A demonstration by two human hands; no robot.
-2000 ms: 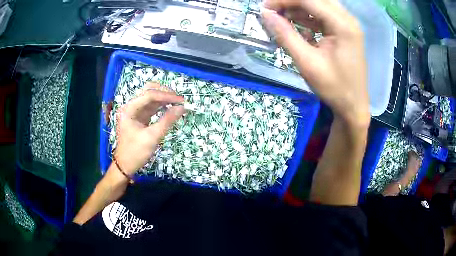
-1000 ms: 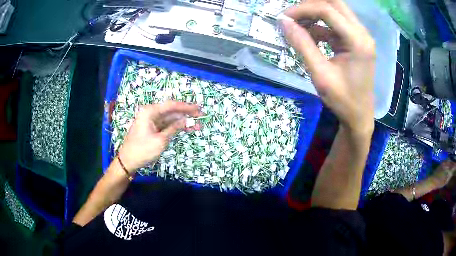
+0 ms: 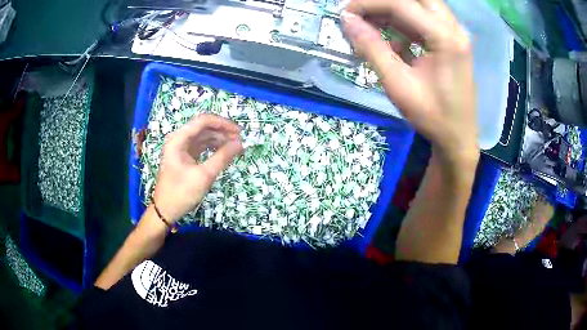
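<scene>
The blue parts bin (image 3: 399, 155) lies right in front of me, full of white-and-green connector pieces (image 3: 302, 174). My left hand (image 3: 193, 161) is over the bin's left half, thumb and index fingertips nearly together; a small pale shape shows at the tips, but I cannot tell if it is held or lies in the heap behind. My right hand (image 3: 418, 71) is at the assembly machine (image 3: 257, 48), its thumb and index fingertips close together beside the metal block (image 3: 299, 27). Whether they hold a piece cannot be seen.
A translucent tub (image 3: 492, 84) with loose pieces stands behind my right hand. A dark green bin (image 3: 29, 161) of smaller pieces is at the far left. Cables (image 3: 158, 26) lie on the machine's left. Another person's forearm (image 3: 528, 229) reaches over a second blue bin (image 3: 479, 213) at right.
My right hand has moved left and slightly up, back towards the metal block. My left hand has shifted slightly left and up. The other person's hand has come back over their bin.
</scene>
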